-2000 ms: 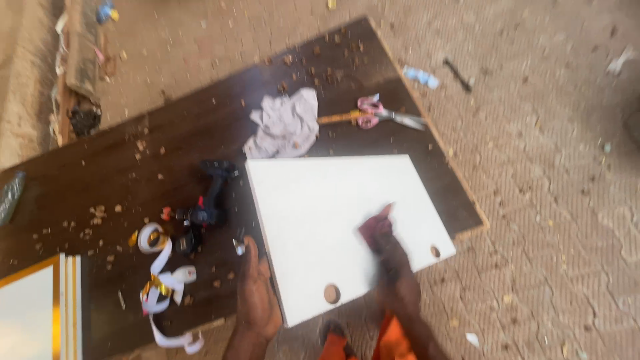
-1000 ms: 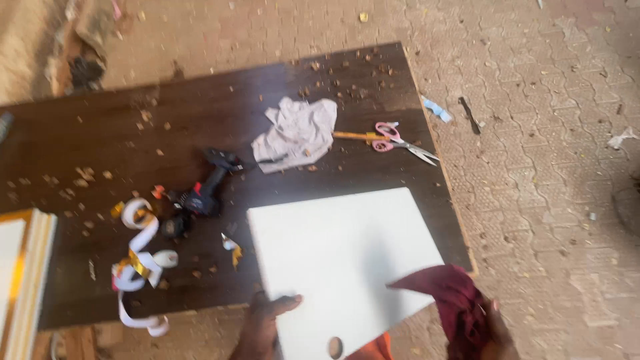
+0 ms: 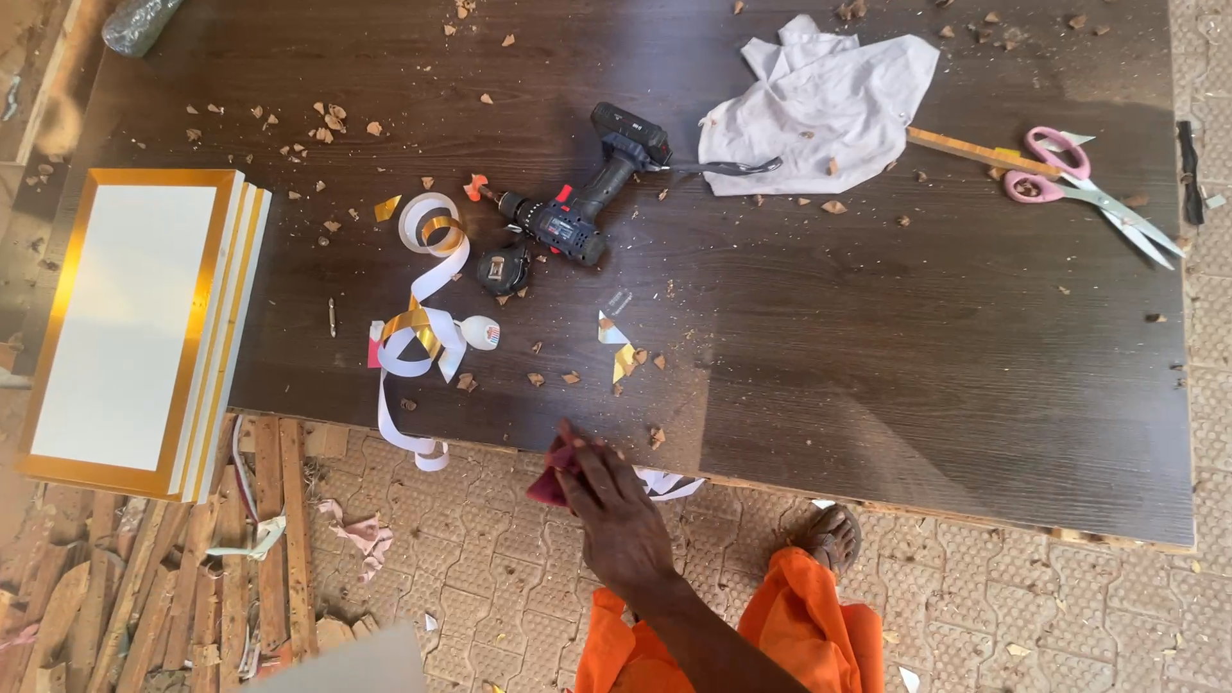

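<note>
My right hand (image 3: 621, 525) holds a maroon cloth (image 3: 551, 484) bunched under its fingers at the near edge of the dark wood-grain table (image 3: 895, 337). My left hand is out of view. Part of a pale panel (image 3: 351, 664) shows at the bottom edge; what holds it is hidden. Beyond my right hand lie a cordless drill (image 3: 577, 207), a tape measure (image 3: 503, 269) and a curled white and gold edging strip (image 3: 409, 356). A crumpled pale cloth (image 3: 818, 106) lies farther back, with pink-handled scissors (image 3: 1092, 188) and a wooden stick (image 3: 982, 152) to its right.
Stacked white panels with gold borders (image 3: 120, 327) rest at the table's left end. Wooden strips (image 3: 192, 577) are piled on the paving below left. Small brown chips (image 3: 332, 115) are scattered over the table. My sandalled foot (image 3: 833, 539) is beside the near edge.
The white board with round holes, in front of me earlier, has left the tabletop area. My right hand, with the maroon cloth, is now farther left, by the table edge. My left hand has left the view.
</note>
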